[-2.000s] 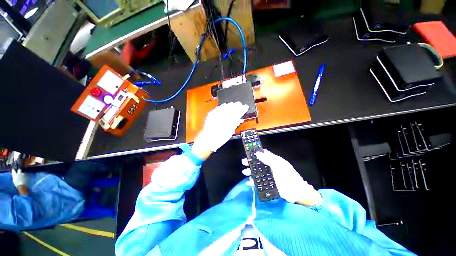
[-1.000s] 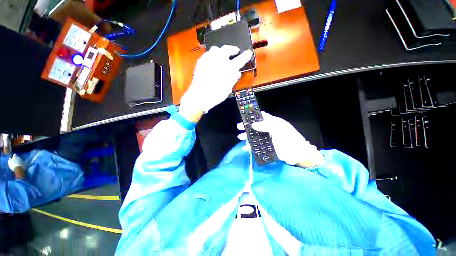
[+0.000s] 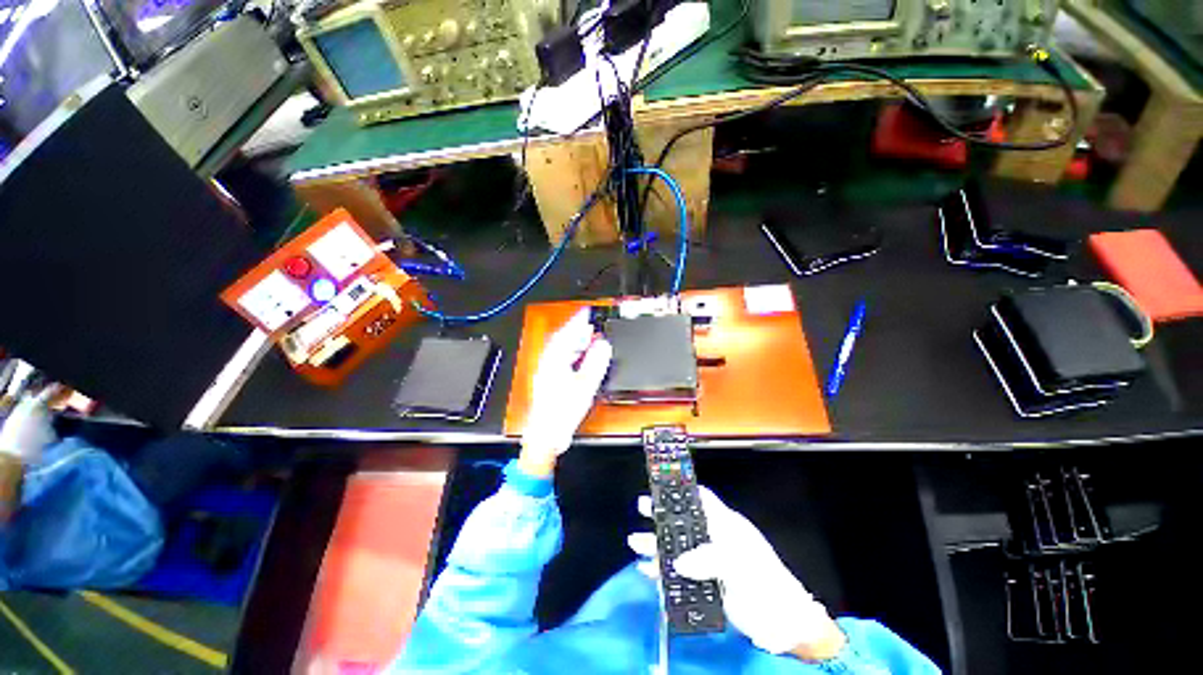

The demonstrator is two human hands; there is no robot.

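Note:
A black set-top box (image 3: 652, 356) lies on the orange fixture board (image 3: 759, 376), its back edge at the connector block (image 3: 649, 307). My gloved left hand (image 3: 567, 392) rests at the box's left side, fingers against its edge; the fingertips' exact hold is unclear. My gloved right hand (image 3: 745, 576) holds the long black remote control (image 3: 678, 521), thumb on its buttons, its top end near the bench edge below the box.
Another box (image 3: 449, 376) and an orange meter box (image 3: 323, 293) stand left. A blue marker pen (image 3: 848, 347), stacked boxes (image 3: 1071, 339) and a red foam pad (image 3: 1145, 273) are right. A blue cable (image 3: 517, 298) loops behind. Oscilloscopes (image 3: 435, 53) stand on the shelf. Another person's sleeve (image 3: 82, 517) shows lower left.
The view has tilted up, showing the shelf. My left hand has moved from the top of the box to its left side. My right hand still holds the remote, its thumb lower on the buttons.

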